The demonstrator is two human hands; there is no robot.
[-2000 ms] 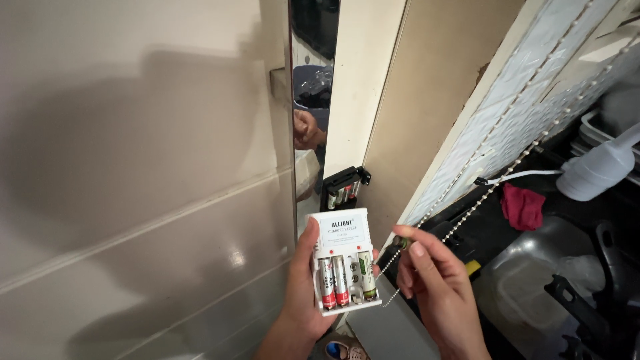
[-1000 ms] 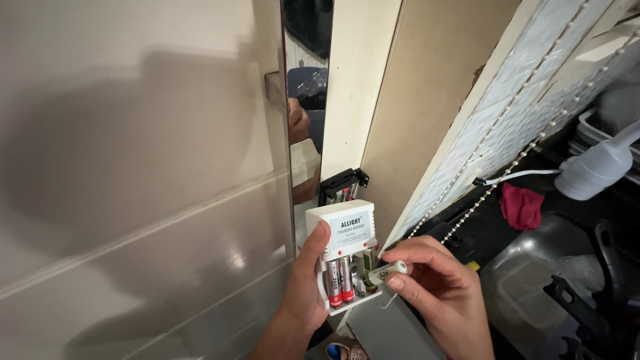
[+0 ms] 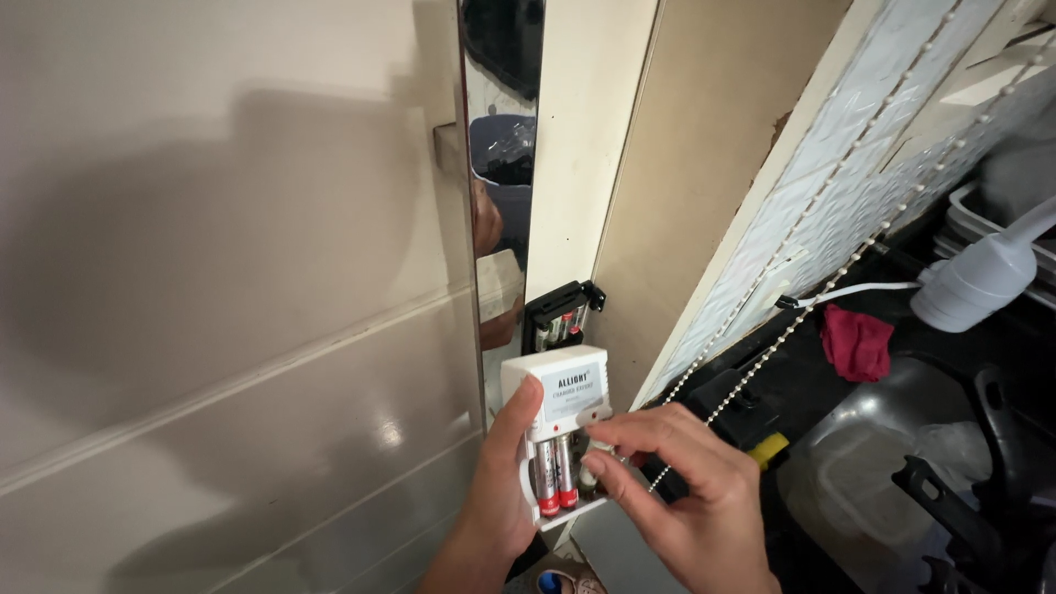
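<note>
My left hand (image 3: 499, 487) holds a white Allight battery charger (image 3: 569, 388), its thumb on the front at the left edge. Two silver-and-red batteries (image 3: 547, 478) sit side by side in the charger's left slots. At the right slots, my right hand (image 3: 685, 487) pinches a pale battery (image 3: 596, 462) between thumb and fingers, partly hidden by them; whether it is fully seated I cannot tell. Just behind the charger is a black case (image 3: 557, 305) with several batteries in it.
Beaded chains (image 3: 841, 268) hang to the right of my hands. Beyond them are a sink (image 3: 850, 445) with black-handled cookware, a red cloth (image 3: 856, 342) and a white lamp socket on a cord (image 3: 973, 280). A pale panelled surface (image 3: 247, 247) fills the left.
The pale battery, in the charger's right part two seconds ago, was held tilted outward at its right side one second ago. Now my right hand holds it against the right slots.
</note>
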